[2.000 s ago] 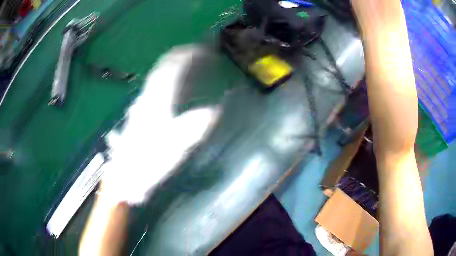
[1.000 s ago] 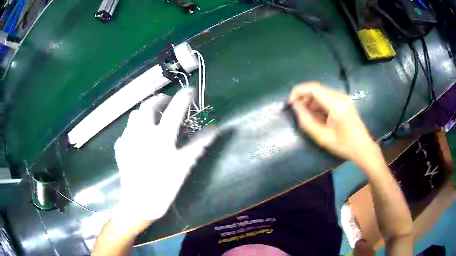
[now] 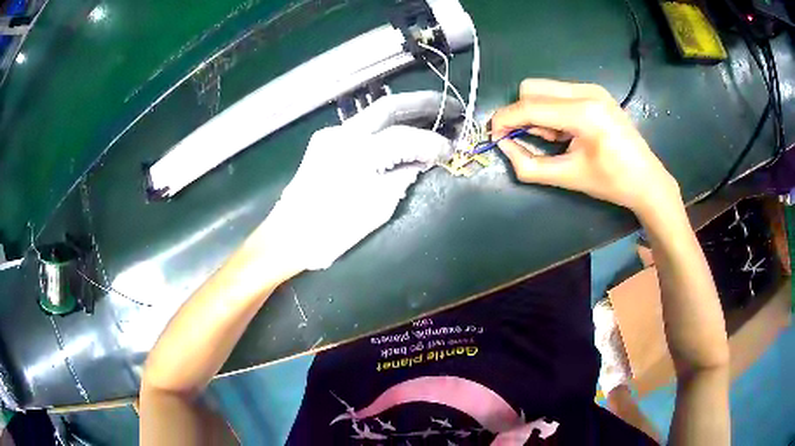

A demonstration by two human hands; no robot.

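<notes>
My left hand (image 3: 370, 170), in a white glove, pinches the edge of a small tan-yellow circuit board (image 3: 469, 164) between its fingertips. White lead wires (image 3: 475, 78) loop from the board up to the black end piece of a long white unit (image 3: 279, 100) lying slantwise on the mat. My bare right hand (image 3: 580, 144) pinches a thin blue wire (image 3: 507, 142), whose tip is at the board. Whether the tip passes through the board is too small to tell. The wire's other end is hidden in my right hand.
A solder spool (image 3: 57, 283) stands at the left with a thin strand trailing right. A yellow sponge (image 3: 693, 30) lies in its stand at the top right, beside black cables (image 3: 769, 104). An open cardboard box (image 3: 641, 309) is below the bench edge at the right.
My right hand has moved left to the board, and the blue wire now shows in it. My gloved hand now holds the board, which shows tan-yellow instead of green. The view has shifted.
</notes>
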